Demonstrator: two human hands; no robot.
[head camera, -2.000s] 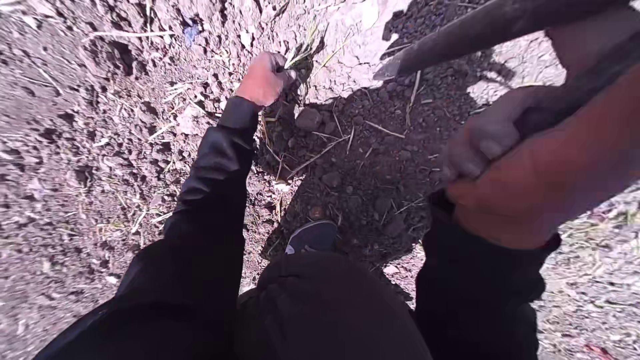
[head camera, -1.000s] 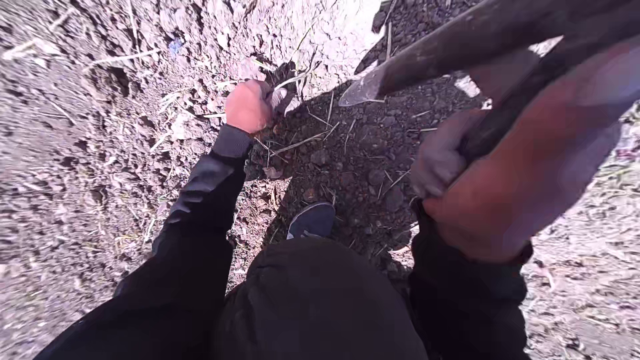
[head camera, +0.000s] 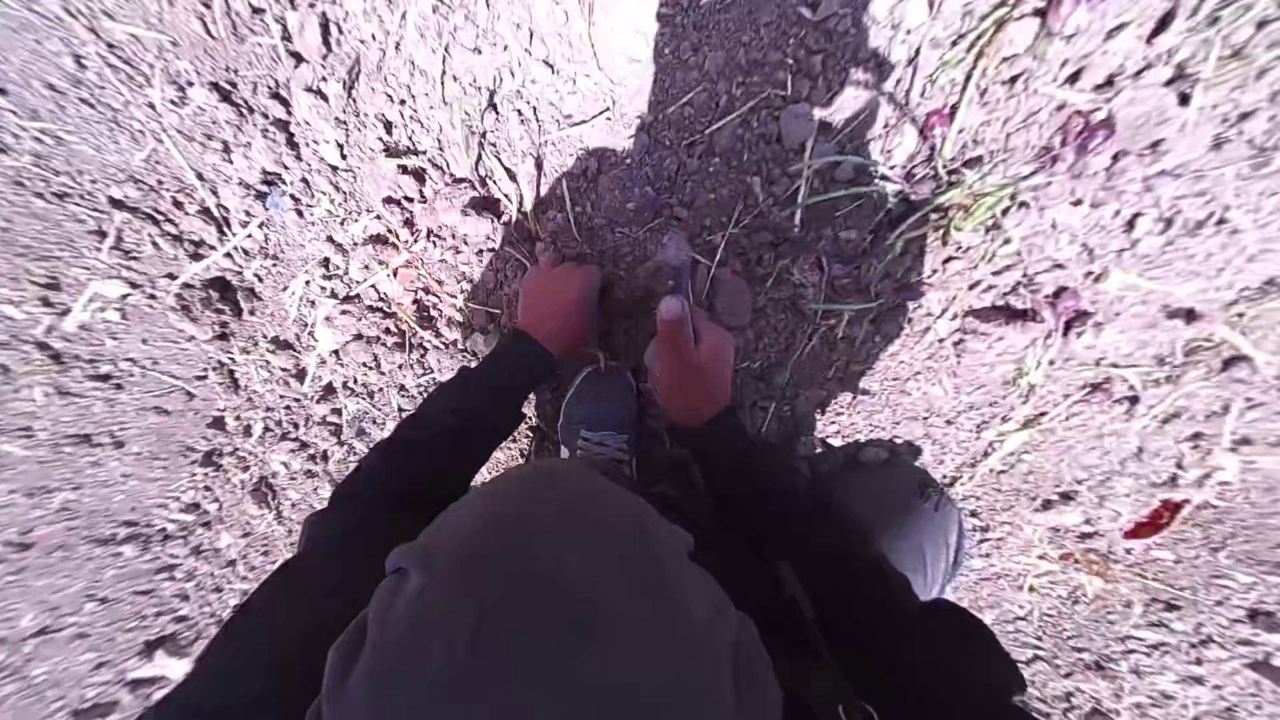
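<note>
Low over the shaded dark soil (head camera: 650, 200), both my hands work close together, just beyond the toe of a dark shoe (head camera: 600, 410). My left hand (head camera: 560, 305) is at the soil with its fingers bent down and hidden; whether it grips anything does not show. To its right, a short gap apart, my right hand (head camera: 692, 368) is closed with the thumb on top, around a narrow tool (head camera: 686, 285) that points away from me. The tool is blurred and mostly hidden. A rounded clod (head camera: 731, 298) lies beside the right hand.
Green onion-like leaves (head camera: 975, 205) and reddish-purple bulbs (head camera: 1065, 310) lie on the sunlit ground at the right. A red leaf-like piece (head camera: 1157, 519) is farther down. Dry stalks (head camera: 215, 253) are scattered at the left. My other shoe (head camera: 935, 545) is at the lower right.
My right hand has come down and left from its raised place, where it held a long-handled tool across the upper right. It is now beside my left hand, near the soil.
</note>
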